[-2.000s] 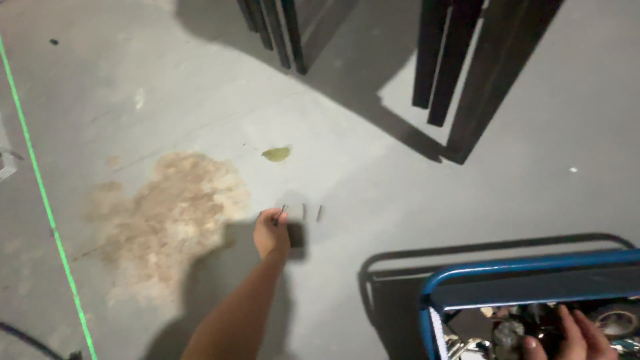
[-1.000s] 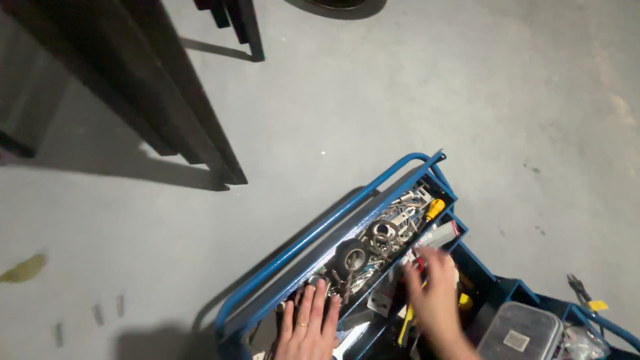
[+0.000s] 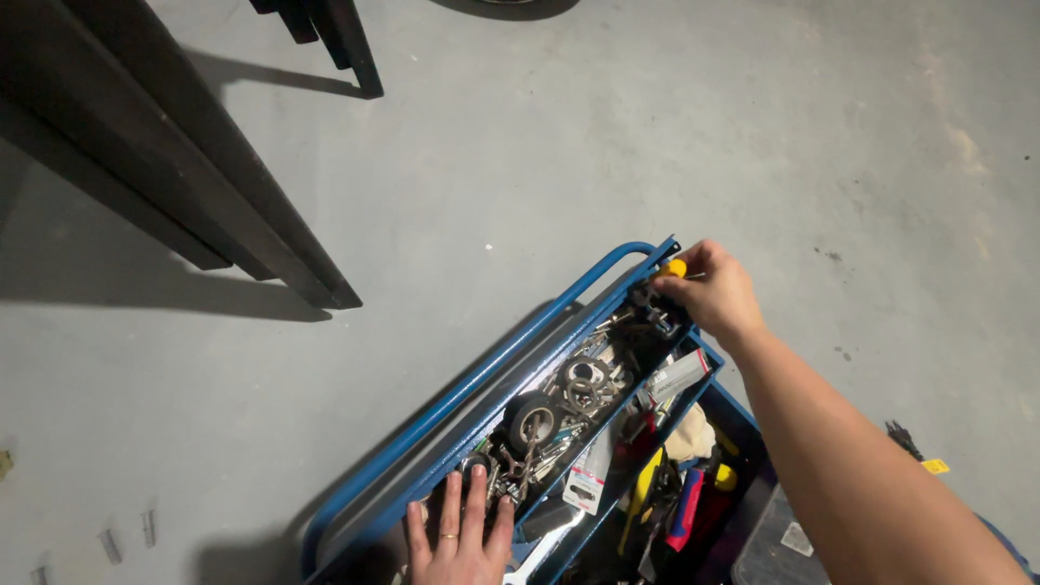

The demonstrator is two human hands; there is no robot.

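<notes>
A blue metal cantilever toolbox (image 3: 455, 398) stands unfolded on the floor. At the far end of its upper tray my right hand (image 3: 715, 292) has its fingers closed on a small yellow object (image 3: 671, 269), whose lower part is hidden. My left hand (image 3: 463, 532), a ring on one finger, lies spread over the near end of that tray, touching the loose hardware. Between the hands are a black tape roll (image 3: 535, 424), metal rings (image 3: 582, 393) and many screws and small fittings. Lower down lie a red and blue handle (image 3: 686, 509), a yellow-handled tool (image 3: 642, 491) and a wrench (image 3: 540, 556).
Dark metal legs (image 3: 244, 187) stand on the grey floor at the left. Several small screws or plugs (image 3: 110, 546) lie at the lower left. A clear plastic box (image 3: 772, 540) sits at the toolbox's right, and a black item with a yellow tag (image 3: 936, 466) lies beyond my right forearm.
My right hand has moved from the lower tray up to the far end of the upper tray and taken hold of the yellow object. My left hand stays at the near end.
</notes>
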